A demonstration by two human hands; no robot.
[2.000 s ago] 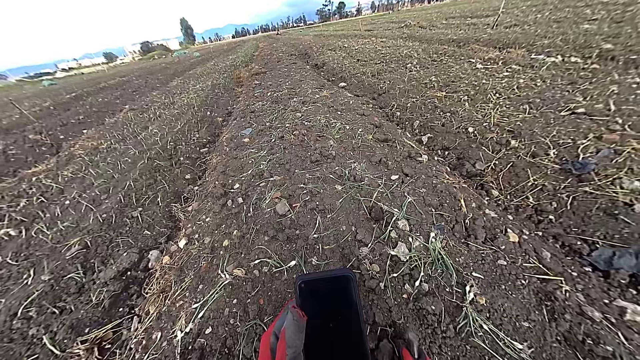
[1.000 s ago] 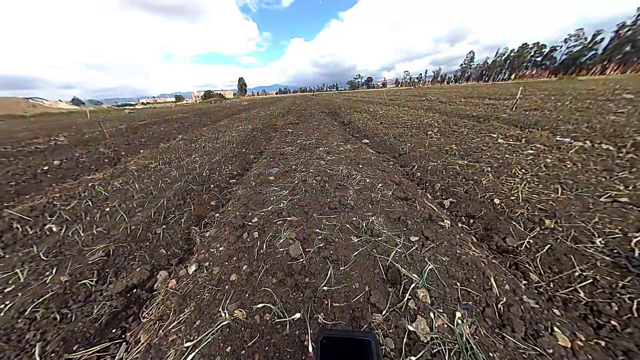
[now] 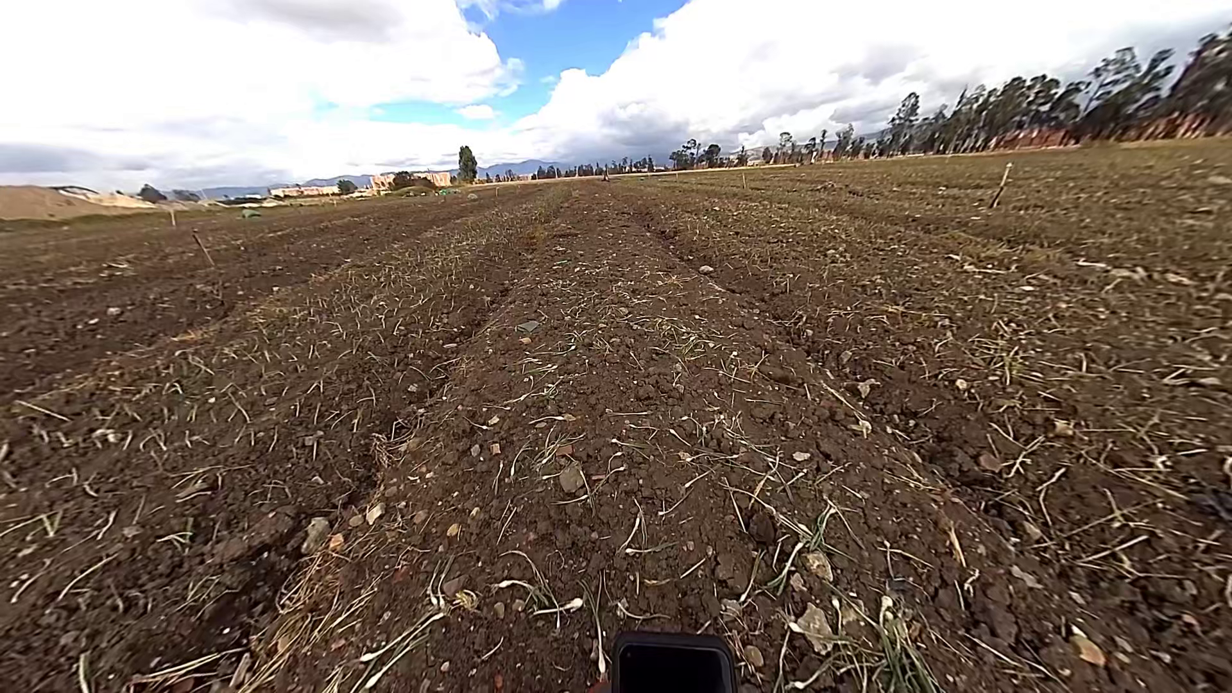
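The top end of a black smartphone (image 3: 673,664) shows at the bottom edge of the head view, a little right of the middle, over the soil. Neither of my hands can be made out; whatever holds the phone is below the frame. Around the phone lies a raised bed of dark, cloddy soil (image 3: 616,385) with small stones. Thin, wilted plants with pale bulb ends, like young onions, are scattered over it. A clump of green leaves (image 3: 890,650) lies to the right of the phone.
Furrows run along both sides of the bed toward the horizon. A wooden stake (image 3: 1001,185) stands at the right and another stake (image 3: 203,249) leans at the left. Dry straw (image 3: 318,597) lies at the lower left. Trees (image 3: 1078,106) line the far right.
The view has tilted up, bringing in more sky. Two seconds ago more of the phone showed, with gloved fingers in red and grey beside it; now only its top end is visible.
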